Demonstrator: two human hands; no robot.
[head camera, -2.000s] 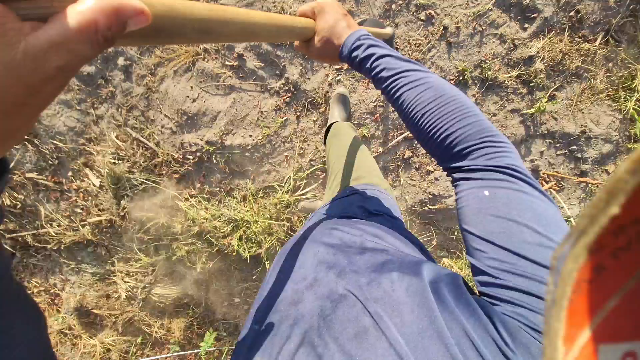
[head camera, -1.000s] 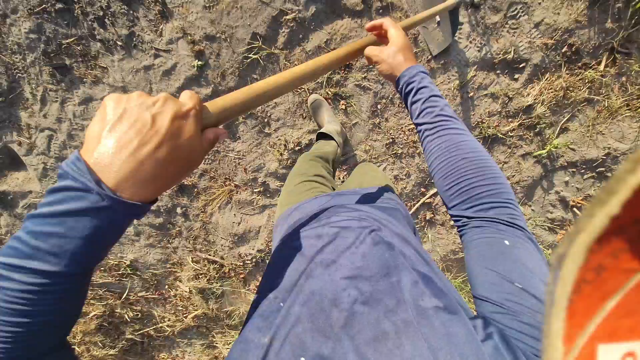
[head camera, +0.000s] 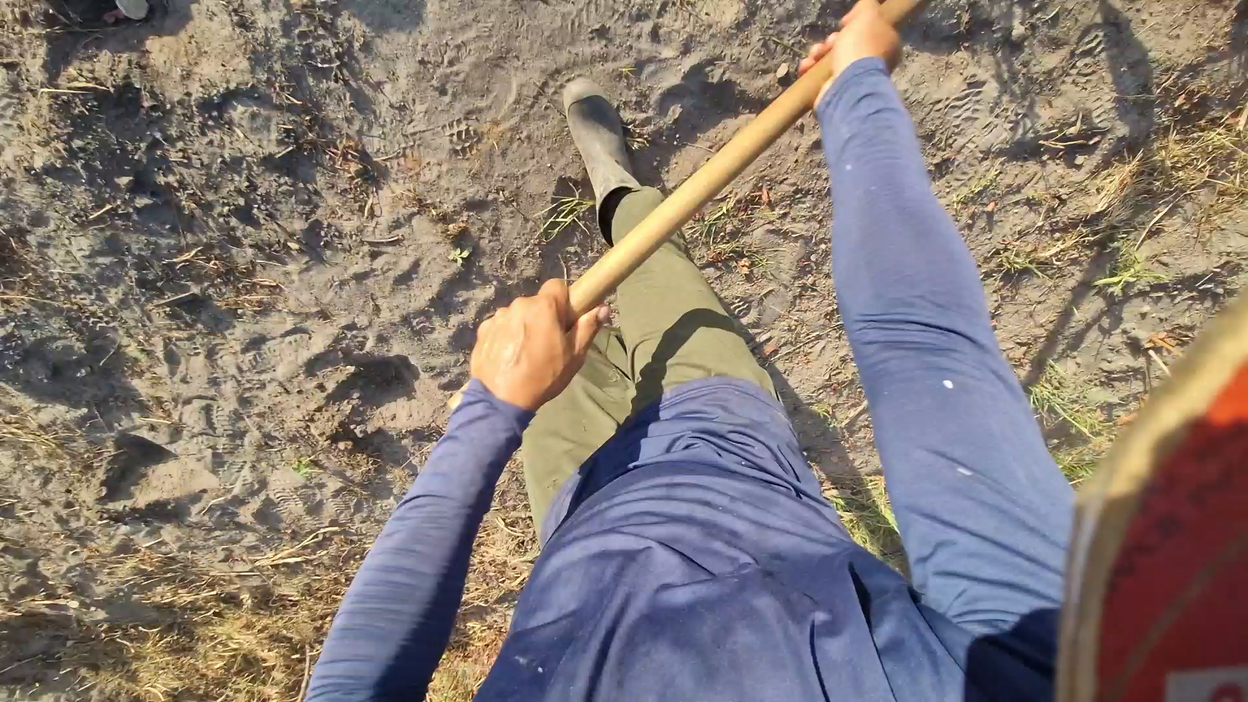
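A long wooden tool handle runs slantwise across the view, from above my thighs up to the top edge. Around its lower end my left hand is closed, close to my trousers. My right hand grips the handle near the top edge, with that arm stretched forward. The tool's head lies outside the view, so its kind cannot be told. Below the handle show my olive trousers and one rubber boot on the soil.
Uneven grey-brown soil bears footprints, hollows and bits of dry plant matter. Dry grass lies at the lower left, and green tufts grow at the right. A blurred red object with a tan rim fills the lower right corner.
My left hand has come down from the upper left corner toward my thighs, still gripping the handle. The handle now slants more steeply. A dark metal blade at its far end has left the view.
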